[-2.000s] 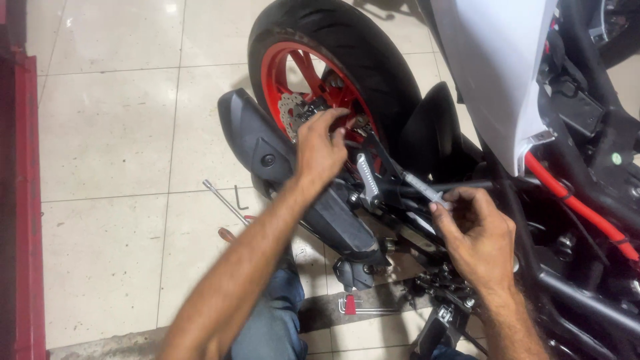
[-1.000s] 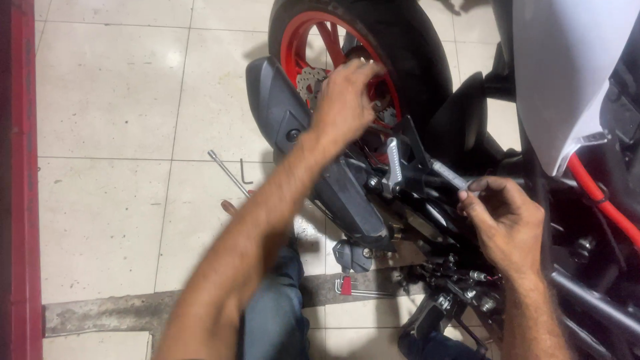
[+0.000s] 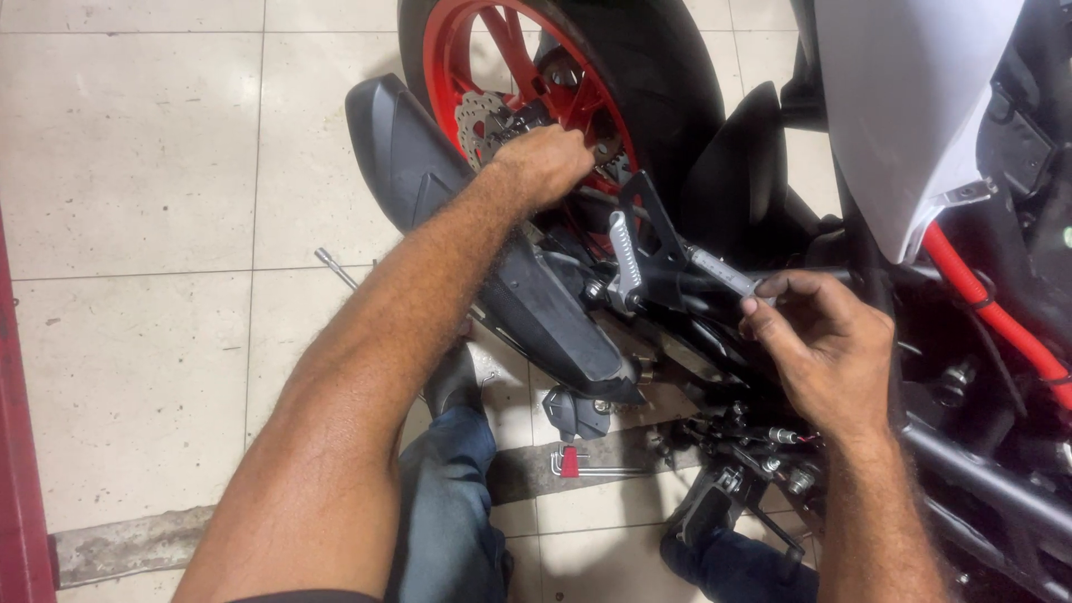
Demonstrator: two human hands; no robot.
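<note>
My left hand (image 3: pixel 548 163) reaches over the black exhaust silencer (image 3: pixel 544 310) to the rear brake caliper (image 3: pixel 528 117), beside the brake disc (image 3: pixel 479 126) of the red motorcycle wheel (image 3: pixel 519 50). Its fingers are curled and turned away, so what they hold or touch is hidden. My right hand (image 3: pixel 825 335) pinches the end of a clear plastic syringe (image 3: pixel 722 272) between thumb and fingers. The syringe slants up to the left, its tip close to a black bracket (image 3: pixel 657 243) by the silver footpeg (image 3: pixel 624 251).
A hex key set in a red holder (image 3: pixel 569 462) lies on the floor below a black plastic cover (image 3: pixel 578 414). A socket tool (image 3: pixel 335 266) lies left of the silencer. A red hose-like tube (image 3: pixel 997 310) runs along the frame at right, under a white fairing (image 3: pixel 913 92). A red post (image 3: pixel 21 419) borders the left.
My left hand has turned over into a more closed shape near the caliper. My right hand keeps its pinch on the syringe.
</note>
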